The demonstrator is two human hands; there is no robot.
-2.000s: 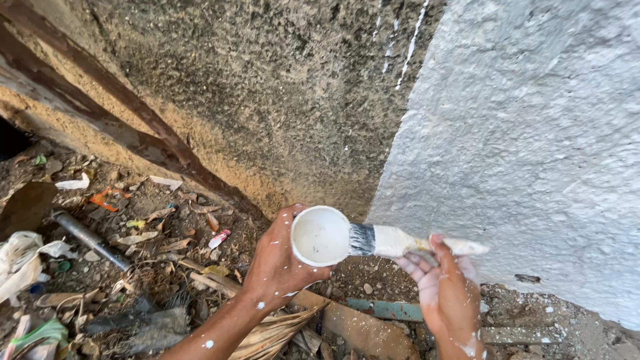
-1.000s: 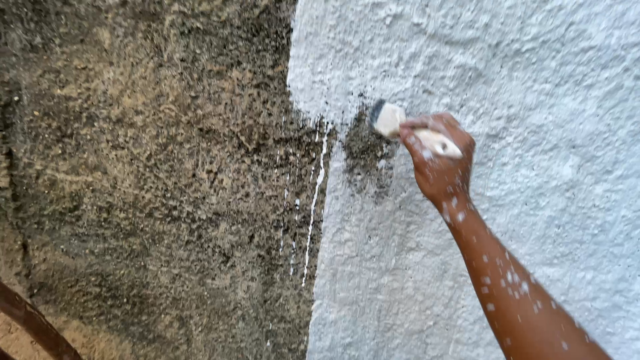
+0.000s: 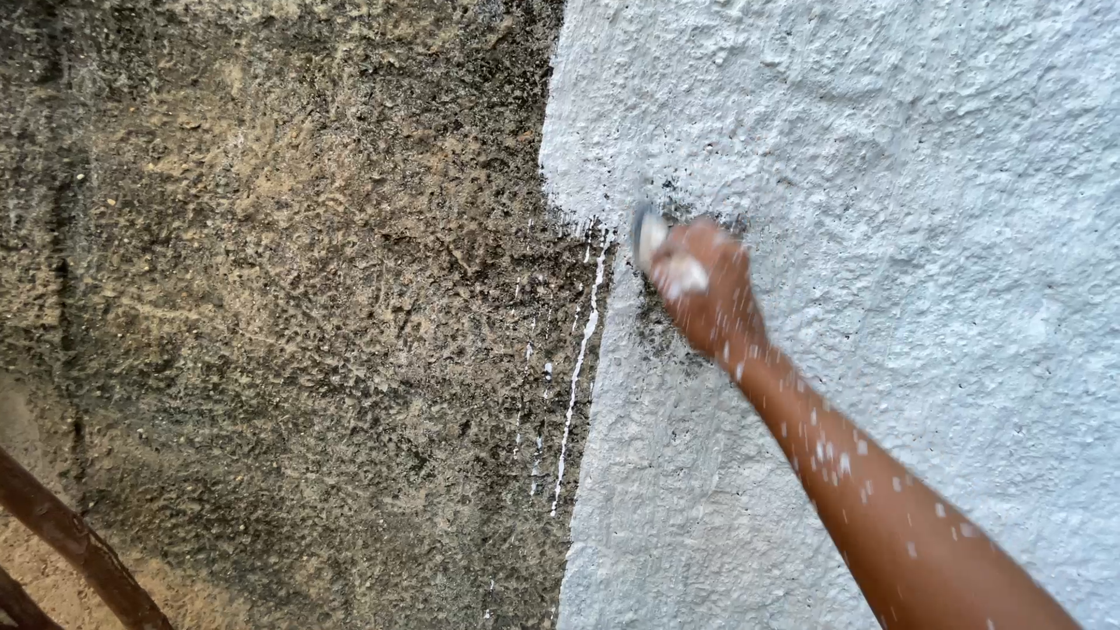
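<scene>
My right hand (image 3: 713,284), blurred by motion, grips a paintbrush (image 3: 652,241) with a pale handle. Its bristles touch the rough wall near the left edge of the white-painted area (image 3: 857,219). A dark unpainted patch (image 3: 661,328) shows around and below the hand, partly hidden by it. White paint drips (image 3: 582,367) run down the bare, stained wall (image 3: 306,306) just left of the brush. White spatters cover my right forearm. My left hand is out of view, and so is the white cup seen earlier.
Brown poles or branches (image 3: 79,551) lean across the lower left corner, in front of the wall. The wall's textured surface fills the remaining view.
The brush was over the cup in my left hand, then came up to the wall. Since a second ago it has moved left, and the dark patch shows less. The view has swung up.
</scene>
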